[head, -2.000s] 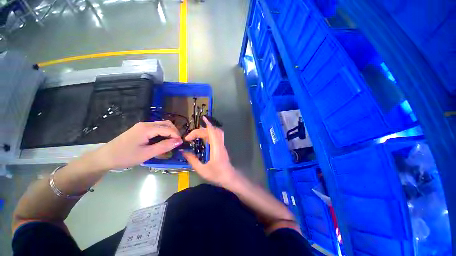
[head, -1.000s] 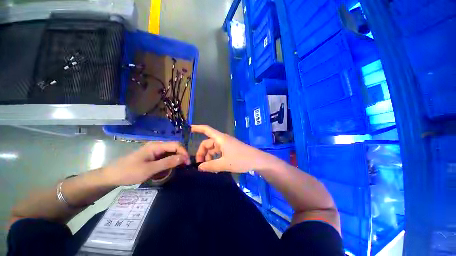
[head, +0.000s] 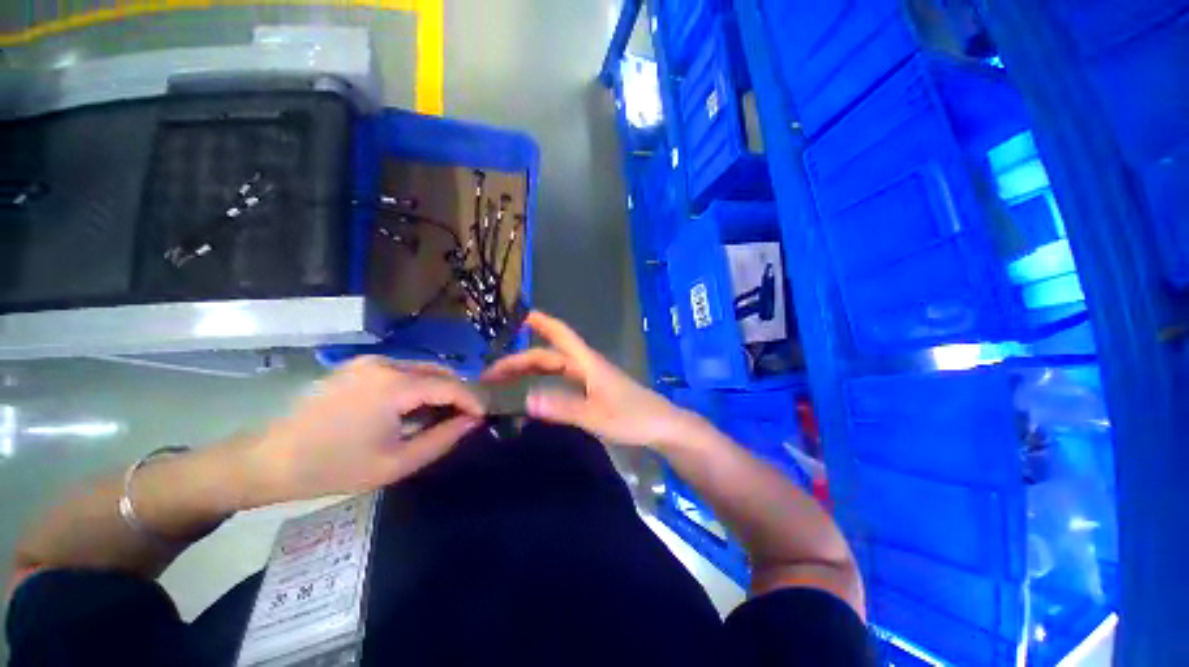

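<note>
My left hand (head: 391, 417) and my right hand (head: 587, 391) meet in front of my body, at the near edge of the blue tote. Both pinch a small dark strip (head: 506, 395), which may be black tape; its exact shape is blurred. The wire harness (head: 485, 280), black with small white marks, lies in the tote with its branches fanned out. Its near end reaches toward my right hand; I cannot tell whether it is joined to the strip. The blue tote (head: 532, 163) has a brown bottom.
The conveyor belt (head: 91, 209) is at the left, with thin harness pieces (head: 215, 228) on its black surface. A blue rack with parts bins (head: 900, 235) rises along the right. A bin (head: 704, 300) holds a white item with a black shape. A yellow line (head: 430, 59) crosses the floor.
Since two seconds ago the tote and conveyor have shifted up and left in view, and my hands have come from over the tote to its near edge. A tape roll seen by my left hand no longer shows.
</note>
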